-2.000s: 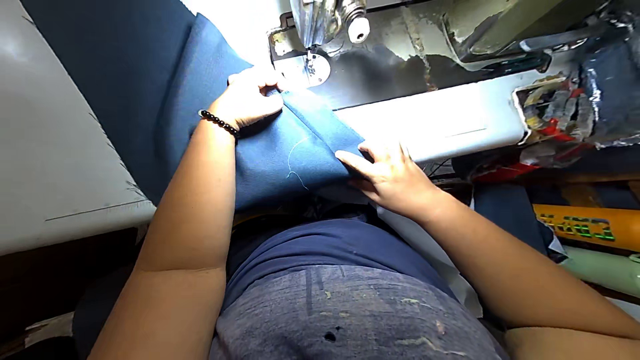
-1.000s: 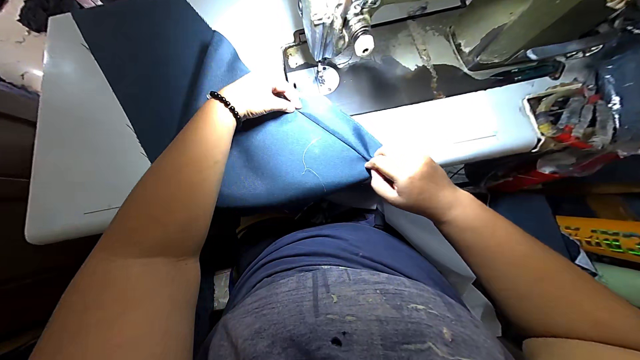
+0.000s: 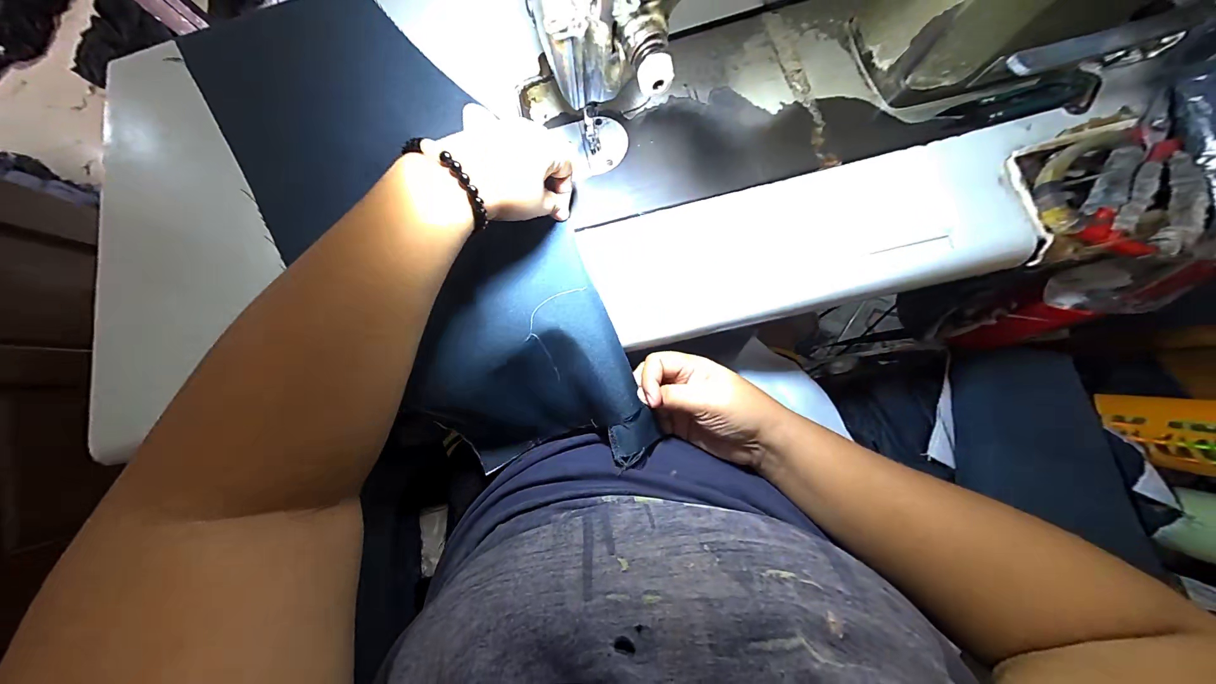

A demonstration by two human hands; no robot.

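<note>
Dark blue fabric [image 3: 513,313] lies over the sewing table and hangs over its front edge toward my lap. My left hand [image 3: 518,171], with a beaded bracelet at the wrist, pinches the fabric's right edge just left of the sewing machine's presser foot [image 3: 591,138]. By the front edge, my right hand [image 3: 698,399] has its fingers curled on the fabric's lower right edge, close to a folded corner [image 3: 632,437]. A loose pale thread [image 3: 534,318] lies on the cloth. Glare washes out part of my left hand.
The sewing machine's head [image 3: 589,47] stands at the top centre. The white tabletop [image 3: 807,242] runs right to a cut-out tray [image 3: 1035,209] holding red and clear plastic items. More dark cloth [image 3: 1035,456] hangs at the right, beside an orange object [image 3: 1154,427].
My right hand has moved down toward my lap, drawing the fabric's edge with it. The fold that ran between my hands has flattened out.
</note>
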